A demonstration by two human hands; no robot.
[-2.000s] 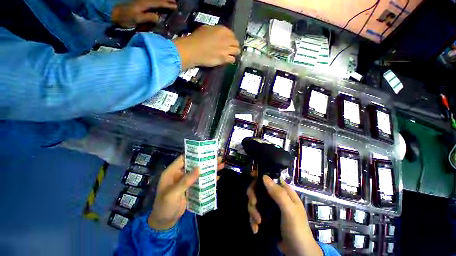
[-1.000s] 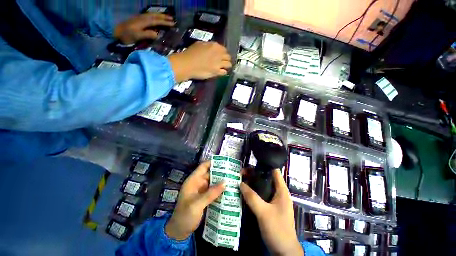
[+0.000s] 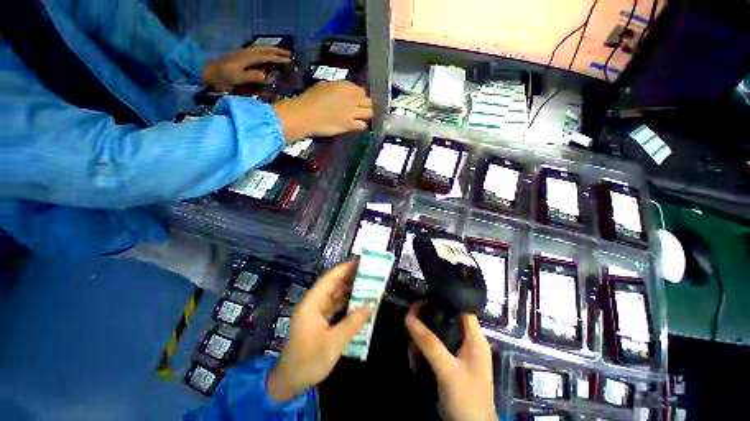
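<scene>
My left hand [image 3: 317, 333] holds a white label strip with green bands [image 3: 370, 292], its top end over the lower part of the leftmost front-row drive unit [image 3: 372, 233]. My right hand [image 3: 456, 358] grips a black barcode scanner [image 3: 454, 275] with a white sticker on top. The scanner's head is above the front row of the clear blister tray [image 3: 526, 226] and partly hides the second and third units. The tray holds two rows of black, red-edged units with white product labels, such as this one [image 3: 557, 303].
Another person's blue sleeves [image 3: 164, 156] and hands reach over stacked filled trays [image 3: 271, 222] at the left. Spare label sheets [image 3: 497, 107] and a label stack [image 3: 446, 86] lie behind the tray. A white mouse [image 3: 670, 255] is at the right. More units [image 3: 218, 345] lie lower left.
The scanner has come from a level pose to a tilted one with its stickered top in view. The label strip has moved up to the leftmost front unit, then turned more edge-on.
</scene>
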